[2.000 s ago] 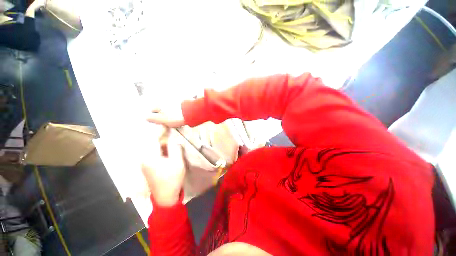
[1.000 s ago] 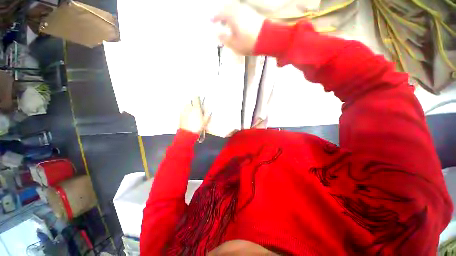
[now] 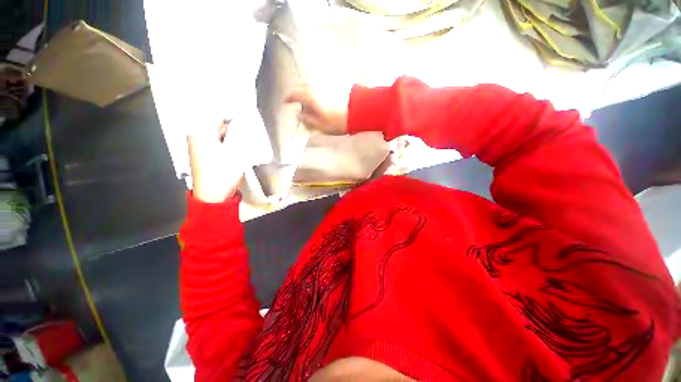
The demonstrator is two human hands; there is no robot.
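A pale bag body (image 3: pixel 250 153) lies at the table's front edge, its outer panel washed out against the white. Its mouth is spread, and the grey-beige lining (image 3: pixel 278 97) shows inside. My right hand (image 3: pixel 325 110) grips the right edge of the mouth, fingertips over the lining. My left hand (image 3: pixel 215 166) is at the left side of the bag body; glare hides its fingertips and whether it grips. A flat beige bag piece (image 3: pixel 340 158) with a yellow edge lies right of the bag body, near my torso.
The white table (image 3: pixel 179 67) fills the upper middle. Beige pieces with yellow edges (image 3: pixel 407 19) lie at its back, and a grey-olive heap (image 3: pixel 571 33) at the back right. A tan flat shape (image 3: pixel 93 63) is beyond the left edge. A red item (image 3: pixel 54 342) is lower left.
The bag mouth is now spread, showing the lining. My right hand has come down from the back to the mouth's edge. My left hand has moved left and slightly up.
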